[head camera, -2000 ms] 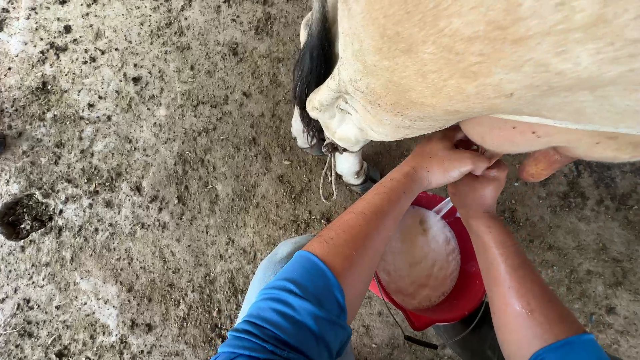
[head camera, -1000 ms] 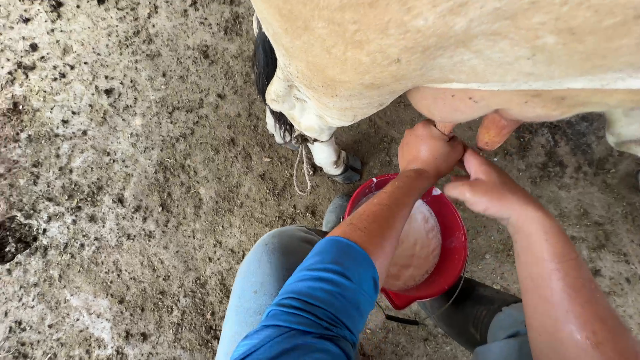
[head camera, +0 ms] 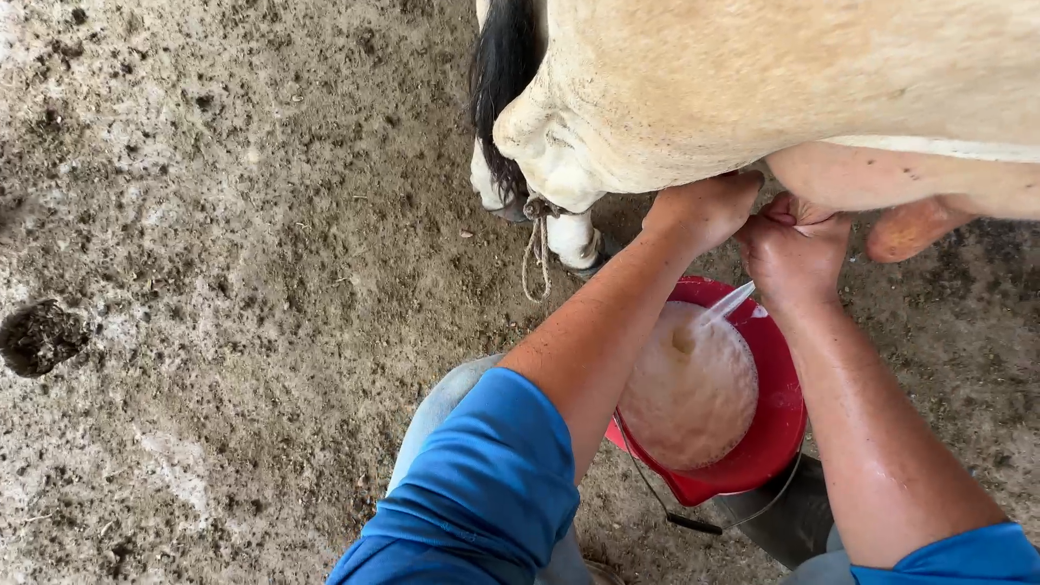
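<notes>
My right hand (head camera: 796, 248) is closed around a teat at the udder (head camera: 861, 175) of a pale tan cow (head camera: 731, 73). A white stream of milk (head camera: 725, 304) runs from under that hand into a red bucket (head camera: 776, 382), which holds frothy milk (head camera: 691, 398). Beside it my left hand (head camera: 705, 207) is curled under the flank, close against the udder; its fingertips and whatever they hold are hidden. Another reddish teat (head camera: 914, 229) hangs free to the right. The bucket's wire handle (head camera: 695, 524) hangs down at its near side.
The cow's hind legs (head camera: 571, 240) stand left of the bucket, with a rope (head camera: 536, 256) tied around them and a dark tail (head camera: 504, 89) beside. My jeans-clad knee (head camera: 443, 406) and a dark boot (head camera: 784, 508) flank the bucket. A hole (head camera: 41, 337) lies in the dirt floor at far left.
One second ago my right hand was below the udder, off to the right of my left hand; now it is up around a teat. A milk stream shows now that was not visible then.
</notes>
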